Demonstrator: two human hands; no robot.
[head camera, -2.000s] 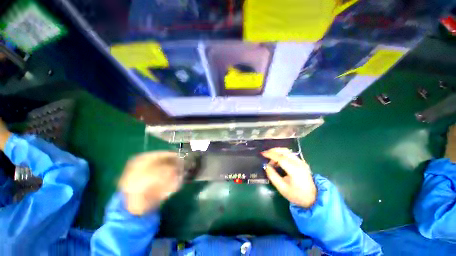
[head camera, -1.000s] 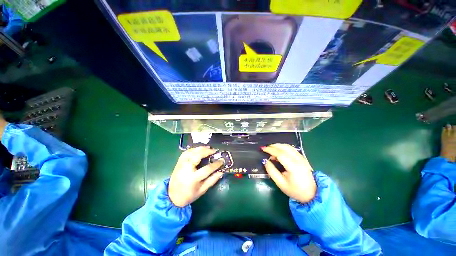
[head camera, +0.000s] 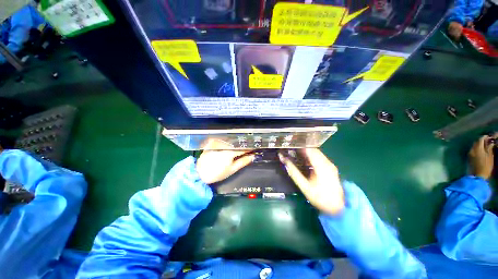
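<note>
The black fixture plate (head camera: 256, 177) lies in front of me, with white lettering and a red light along its near edge. My left hand (head camera: 221, 163) reaches over its upper left part, fingertips partly behind the clear acrylic guard (head camera: 191, 140). Something small and dark with a shiny edge shows near those fingertips; whether they grip it I cannot tell. My right hand (head camera: 319, 182) is over the plate's right side, slightly blurred, thumb and fingers apart. Something dark shows between them, too unclear to name or to tell if it is held.
A large display (head camera: 273, 109) stands above the guard. Several small watch-like units (head camera: 385, 117) lie in a row at the right. A grey component tray (head camera: 49, 131) is at the left. Neighbours' blue sleeves (head camera: 43, 190) show at both sides. A red item (head camera: 479, 42) is at the top right.
My left hand has moved up to the guard's lower edge from the plate's left front, where it held a small square unit. My right hand has moved slightly up. The view has shifted.
</note>
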